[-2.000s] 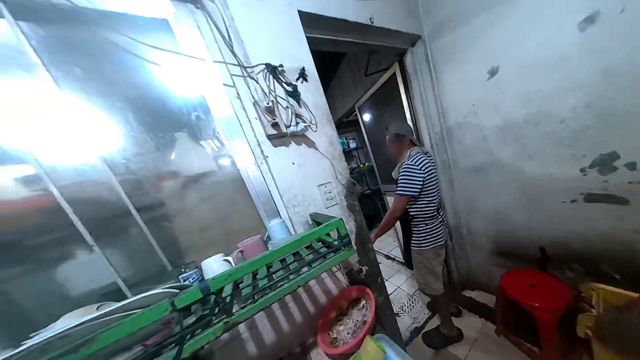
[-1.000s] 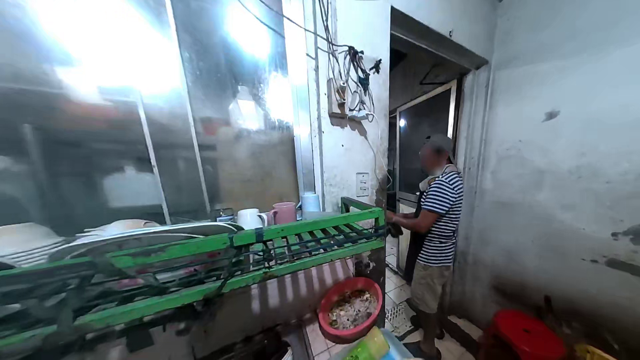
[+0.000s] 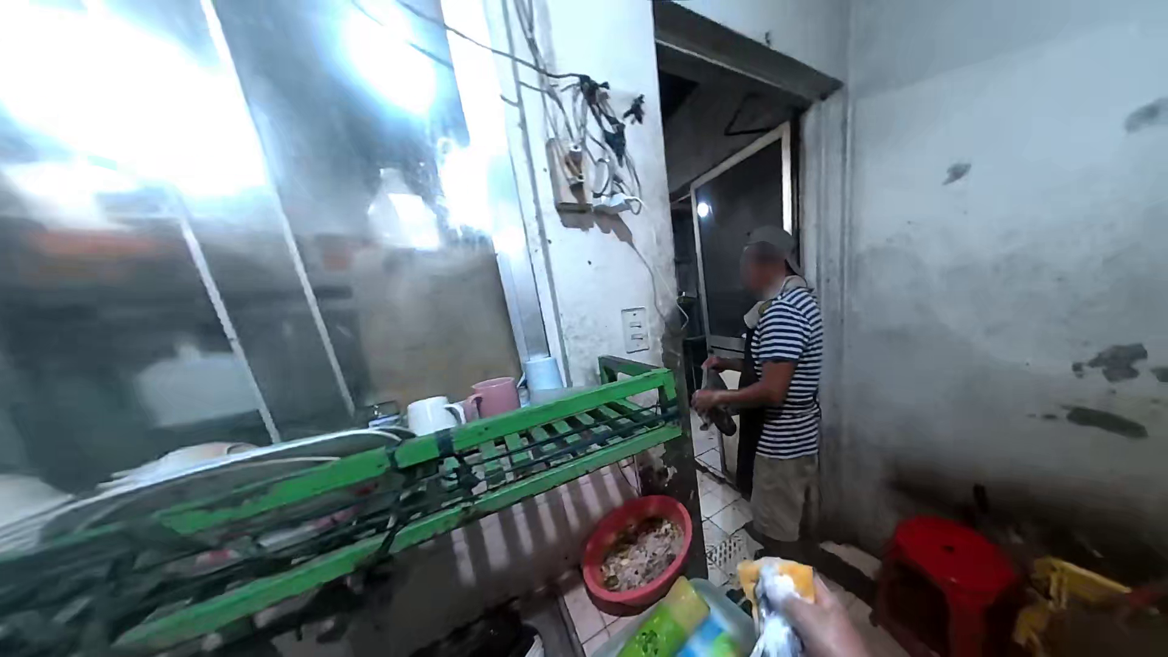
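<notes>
At the bottom edge, right of centre, my right hand (image 3: 821, 616) holds a yellow sponge (image 3: 796, 580) with white foam on it. A white, foamy item hangs below the sponge; what it is cannot be told. Just left of my hand, a green and blue printed packet (image 3: 671, 620) lies in a pale plastic tub (image 3: 735, 610). My left hand is not in view. Further left stands a green metal rack (image 3: 538, 411) holding a white mug (image 3: 432, 415), a pink mug (image 3: 495, 398), a light blue cup (image 3: 543, 373) and several plates (image 3: 301, 447).
A red basin (image 3: 595, 584) with food scraps sits beneath the rack's end. A person (image 3: 789, 374) in a striped shirt and apron stands by the doorway, holding a dark object. A red plastic stool (image 3: 954, 552) and a yellow crate (image 3: 1077, 584) are at the right. Cables hang on the wall.
My right hand with the yellow sponge has come into view at the bottom. The person by the doorway has turned and now holds a dark object in front of the body.
</notes>
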